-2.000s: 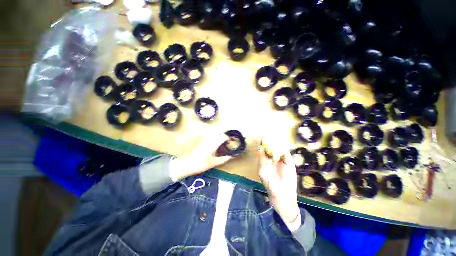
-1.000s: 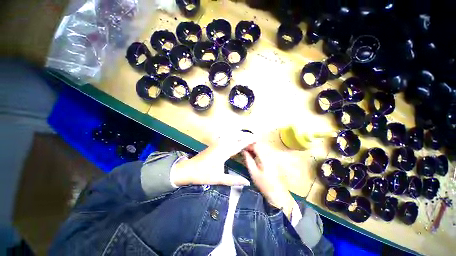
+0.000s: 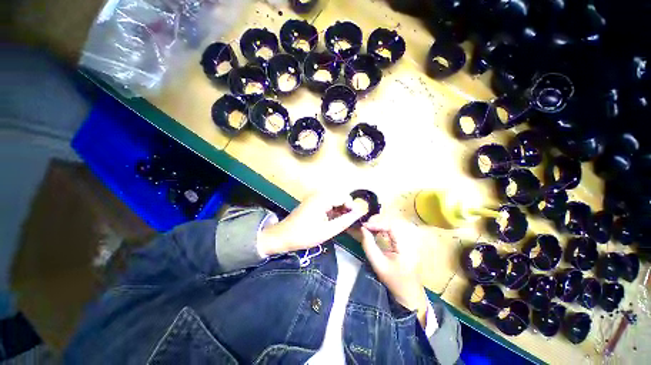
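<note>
My left hand point(image 3: 310, 224) holds a small black cup-shaped housing point(image 3: 366, 203) just above the table's front edge. My right hand point(image 3: 385, 246) is close beside it, its fingertips touching or nearly touching the housing's near side; whether they pinch a wire or small part is too small to tell. The yellow glue bottle point(image 3: 437, 208) lies on its side on the table, right of my hands, its pale nozzle pointing right. Many black housings with pale centres stand in a left group point(image 3: 284, 73) and a right group point(image 3: 519, 187).
A dense heap of shiny black pieces point(image 3: 564, 43) covers the far right. A clear plastic bag point(image 3: 132, 46) lies at the far left corner. A blue bin point(image 3: 118, 153) with dark pieces and a brown cardboard box point(image 3: 68, 246) are below the green edge. A reddish stick point(image 3: 618, 333) lies right.
The glue bottle, at my right hand two seconds ago, now lies on the table. My right hand has come over beside my left. The view has turned and shifted.
</note>
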